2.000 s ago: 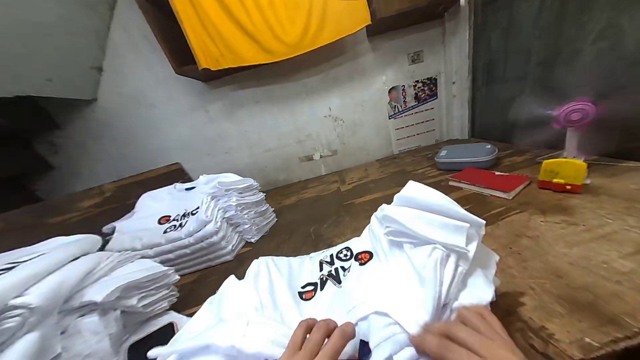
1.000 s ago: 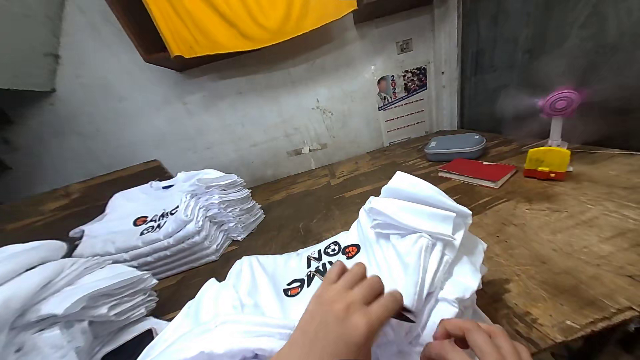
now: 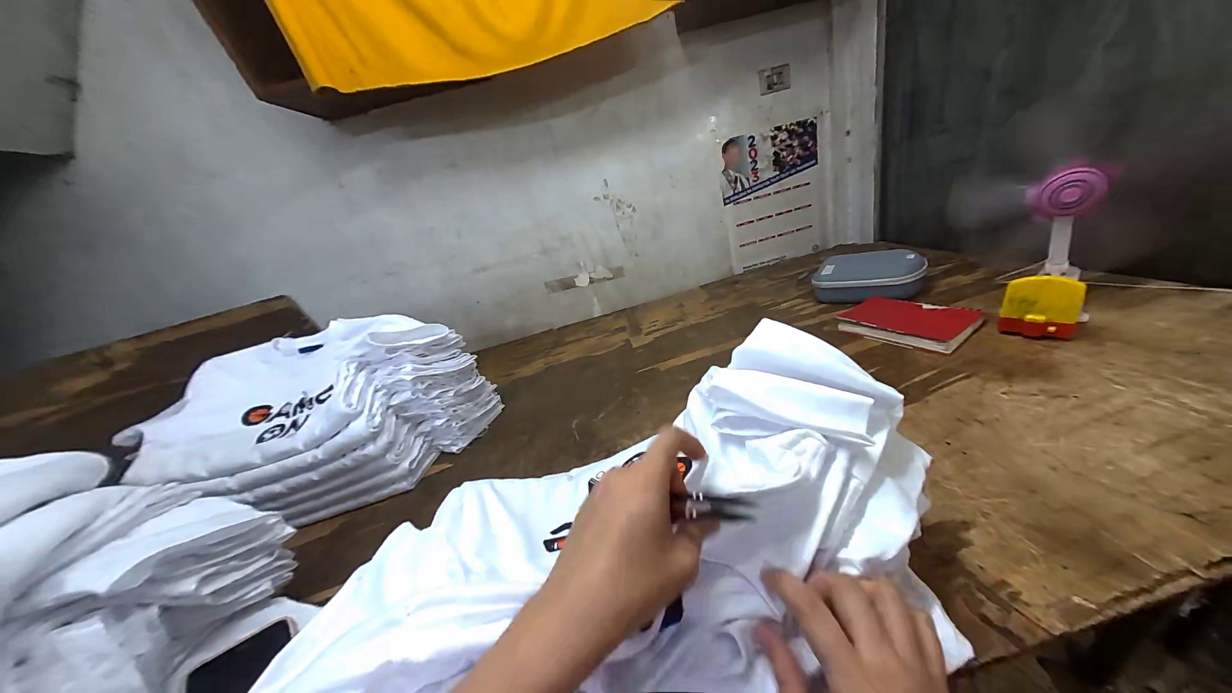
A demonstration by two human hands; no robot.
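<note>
A pile of white T-shirts (image 3: 500,549) with a dark and orange print lies in front of me on the wooden table. Above its middle, my left hand (image 3: 635,529) holds a small pair of dark thread snips (image 3: 717,507), blurred, with the blades pointing right. My right hand (image 3: 857,626) is at the near right part of the pile, its fingers bent and touching the white cloth; whether they pinch it cannot be told. A dark neck label partly shows between the hands.
A neat stack of printed white T-shirts (image 3: 318,423) stands at the left, with more folded white garments (image 3: 144,568) nearer me. A phone (image 3: 241,662) lies beside them. Farther back are a grey case (image 3: 869,275), a red notebook (image 3: 910,323) and a small pink fan (image 3: 1068,192).
Two seconds ago my left hand lay low on the cloth and no snips showed; now it is raised over the shirt with the snips in view. My right hand stays by the near cloth.
</note>
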